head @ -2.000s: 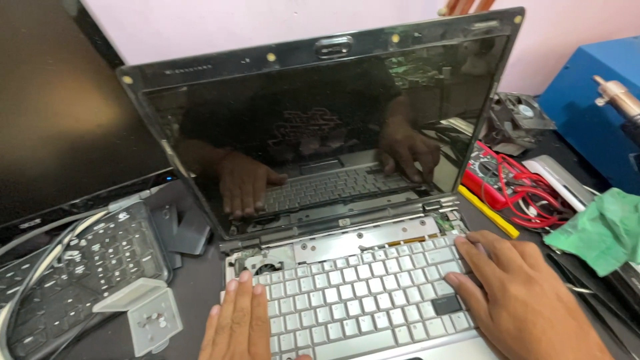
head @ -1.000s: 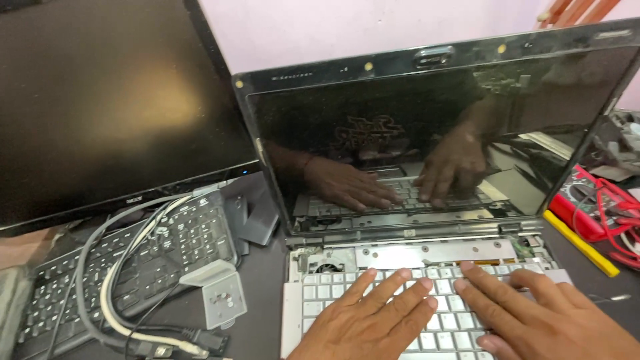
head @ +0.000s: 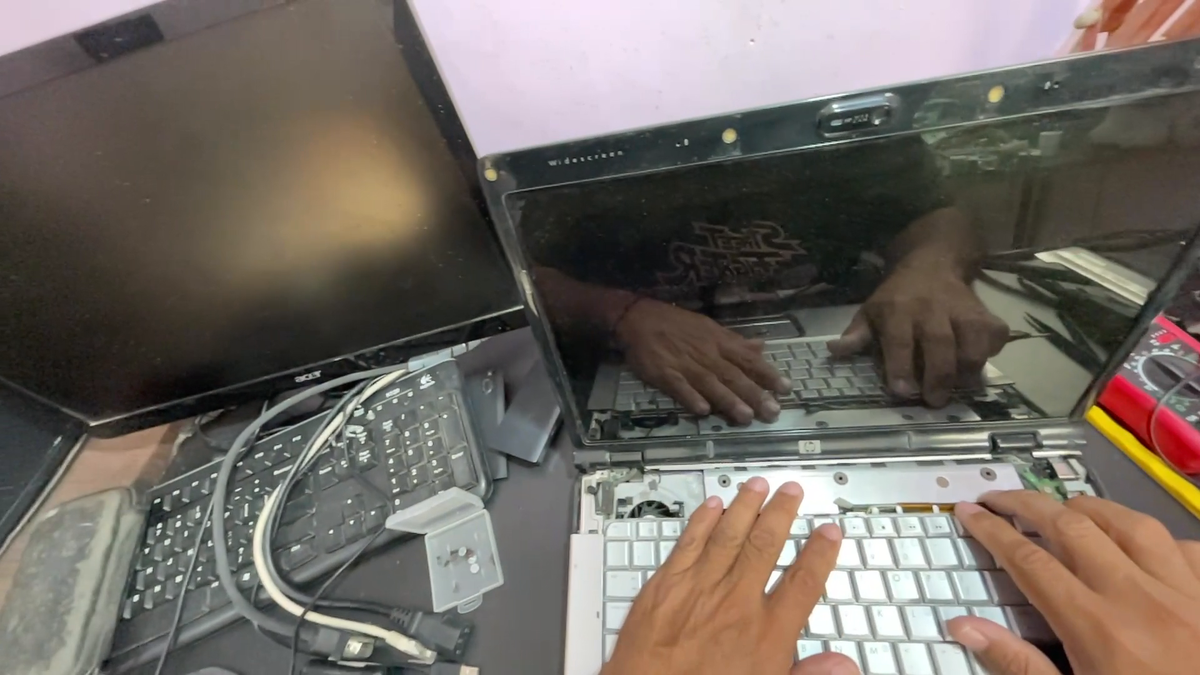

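Observation:
An HP laptop stands unfolded, its dark screen (head: 844, 281) mirroring both hands. My left hand (head: 736, 591) lies flat over the left and middle keys of the silver laptop keyboard (head: 886, 586), fingertips reaching the metal plate (head: 816, 483) above the keys. My right hand (head: 1078, 572) rests over the right-hand keys, its index fingertip at the keyboard's top edge near a flat ribbon cable. Neither hand grasps anything. The strip above the keys is uncovered, showing a cooling fan (head: 649, 509) at the left and green circuit board (head: 1042, 478) at the right.
Left of the laptop are an Acer monitor (head: 234, 216), a black keyboard (head: 375, 469) with cables (head: 225, 525) across it, and a small clear plastic box (head: 464, 562) holding tiny parts. A red multimeter (head: 1158, 375) and a yellow tool or strip (head: 1144, 459) lie at the right.
My left hand has moved right, from the keyboard's left edge onto its keys and upward. The view has swung left, bringing more of the monitor into sight.

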